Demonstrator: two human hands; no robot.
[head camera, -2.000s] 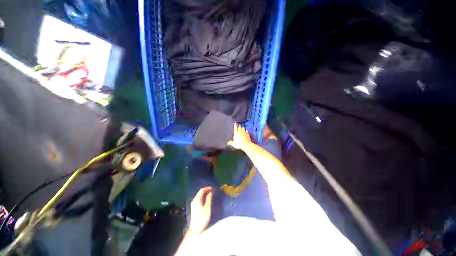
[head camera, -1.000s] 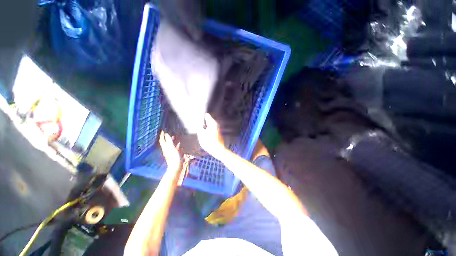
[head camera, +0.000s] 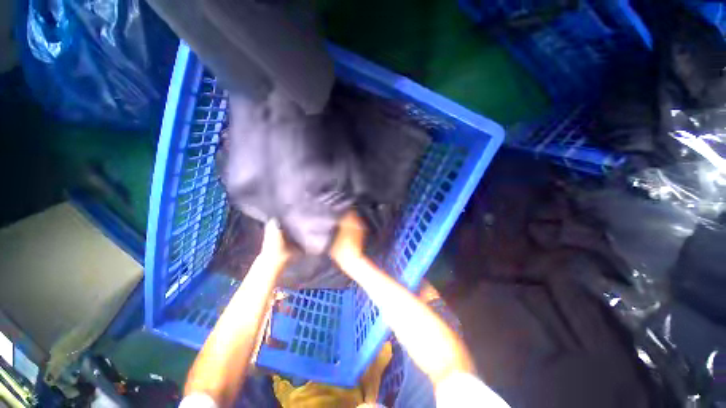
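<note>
A purple-grey garment (head camera: 298, 163) is bunched over the blue plastic crate (head camera: 163, 215). Its upper part reaches past the crate's far left corner and is blurred. My left hand (head camera: 275, 241) and my right hand (head camera: 348, 237) hold its near end, one on each side, inside the crate. My fingertips are partly hidden by the cloth and blurred. More dark cloth (head camera: 394, 151) lies in the crate under and beside the garment.
A shiny blue plastic bag (head camera: 99, 64) is at the upper left. A pale board (head camera: 68, 267) is at the left. Dark garments (head camera: 549, 295) are piled on the right, with clear plastic (head camera: 677, 171) beside them. Another blue crate (head camera: 569, 147) stands at the upper right.
The crate shows larger and turned clockwise. My left hand has come from outside the crate to the cloth. The held cloth has gone from a small flat piece to a large bunched one.
</note>
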